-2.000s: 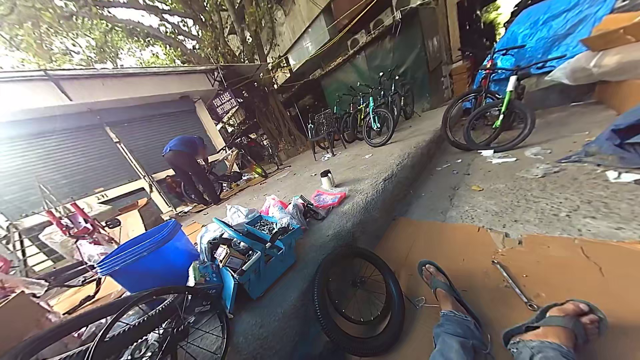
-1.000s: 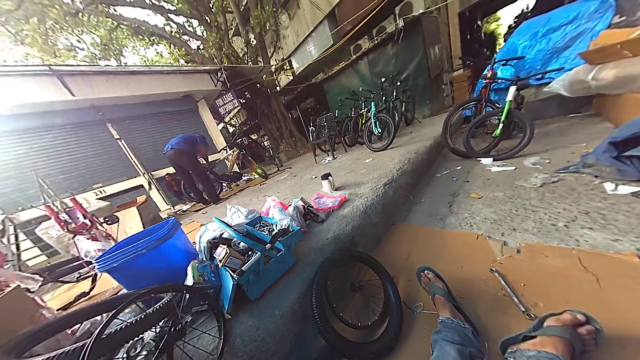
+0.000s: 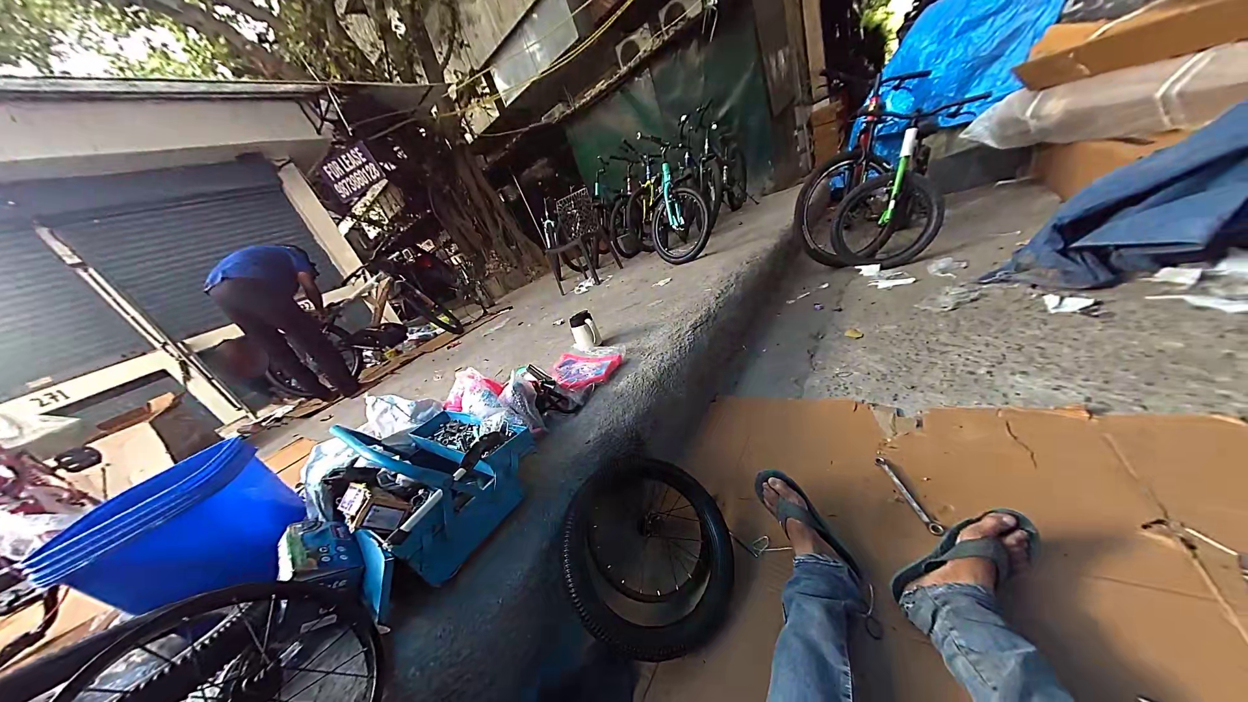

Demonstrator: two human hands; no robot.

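Observation:
Neither my left hand nor my right hand is in view. My feet in flip-flops rest on a flat cardboard sheet (image 3: 809,439). Between them lies a metal combination wrench (image 3: 909,495). To the left of my feet, a bicycle tire (image 3: 717,585) and a spoked wheel rim (image 3: 597,546) lie together against the curb. A blue toolbox (image 3: 458,541), open and full of small metal parts, stands on the raised pavement. Another spoked bicycle wheel (image 3: 375,643) shows at the bottom left, partly cut off by the frame.
A blue bucket (image 3: 166,526) is beside the toolbox. Plastic bags (image 3: 478,395) and a white mug (image 3: 585,330) sit along the curb (image 3: 702,341). Two bicycles (image 3: 902,185) stand ahead; several more are farther back. At the left, a person (image 3: 278,302) bends over a bicycle. Blue cloth (image 3: 1141,205) lies right.

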